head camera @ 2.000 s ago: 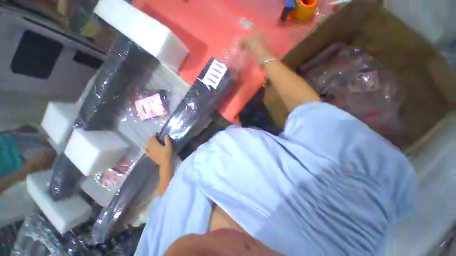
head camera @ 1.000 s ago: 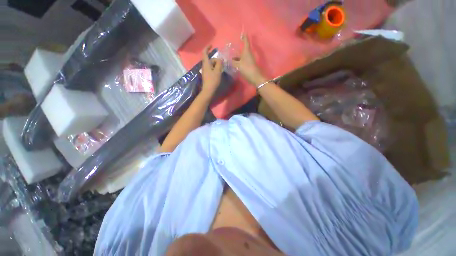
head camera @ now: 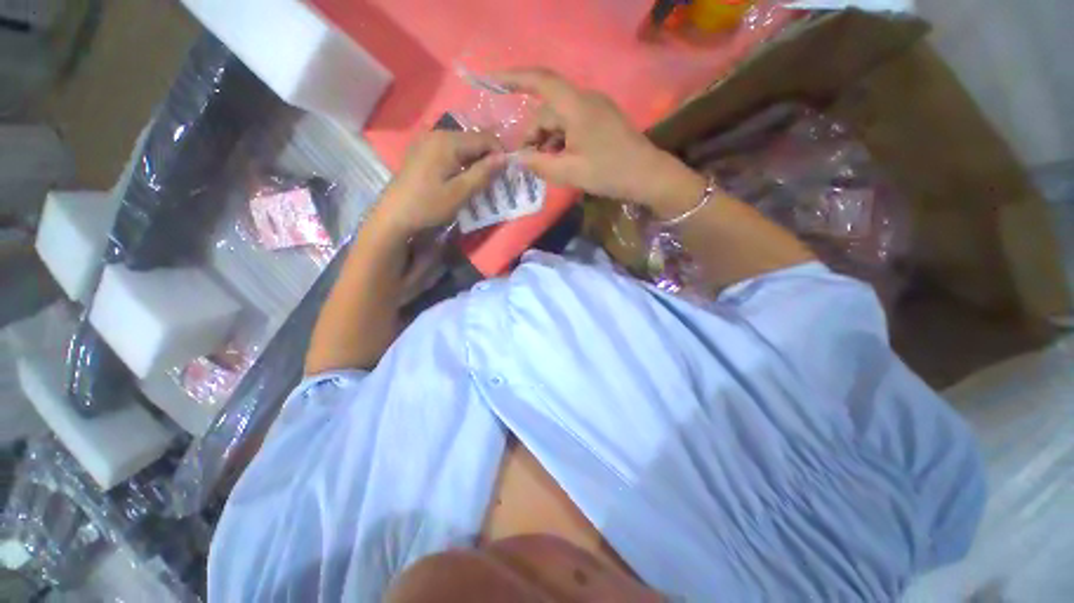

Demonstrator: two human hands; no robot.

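The long black bar in clear film (head camera: 242, 406) runs from the lower left toward my hands, partly hidden by my left arm. A white label with black bars (head camera: 504, 194) shows at its near end, just below my fingers. My left hand (head camera: 442, 177) and my right hand (head camera: 571, 136) meet at that end, with clear film (head camera: 497, 108) pinched between their fingers. The fingertips are partly hidden and blurred.
Another wrapped black bar (head camera: 171, 177) with white foam blocks (head camera: 165, 318) lies at left. Small pink-printed bags (head camera: 286, 219) lie on ribbed padding. An open carton (head camera: 972, 200) of clear bags stands at right. An orange tape dispenser (head camera: 713, 17) sits on the red sheet (head camera: 442, 41).
Both hands have come together at the bar's end and now pinch the film. The label shows again beneath them. The view has shifted, and the tape dispenser is now partly cut off by the top edge.
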